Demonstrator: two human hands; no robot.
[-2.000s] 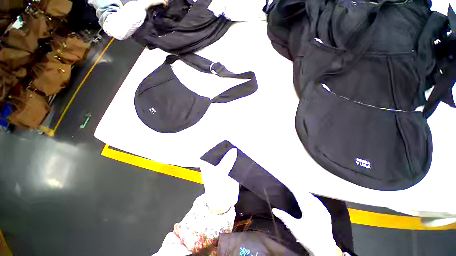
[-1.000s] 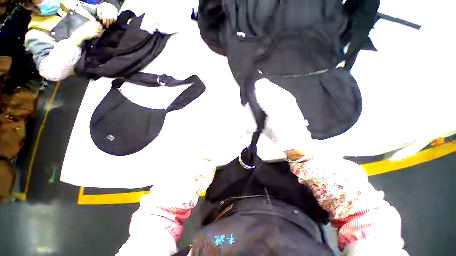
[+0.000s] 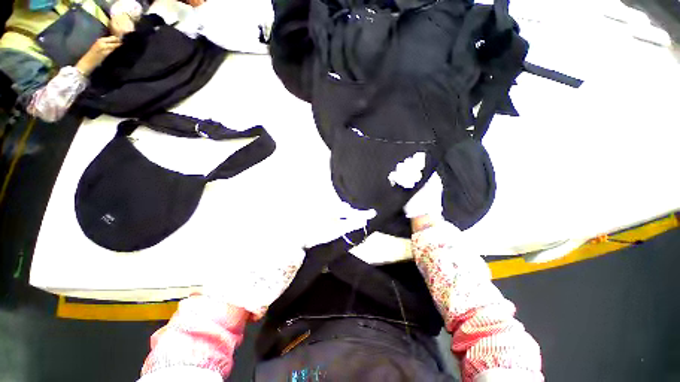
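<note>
A black bag (image 3: 373,287) lies at the table's near edge, against my dark apron. Its black shoulder strap (image 3: 400,200) runs up and right from a silvery ring (image 3: 356,237). My left hand (image 3: 333,225), in a white glove, grips the strap beside the ring; its outline blends into the white table. My right hand (image 3: 425,200), also white-gloved, holds the strap further up, with its fingers partly hidden.
A black bag with a looped strap (image 3: 142,198) lies at the left of the white table (image 3: 253,257). A large heap of black bags (image 3: 403,82) stands ahead. A person's hand (image 3: 97,54) touches black fabric (image 3: 153,67) at the upper left.
The view has shifted, and the table things now sit further left. My left hand has come up to the strap by the ring. The strap now slants up and right instead of standing nearly upright.
</note>
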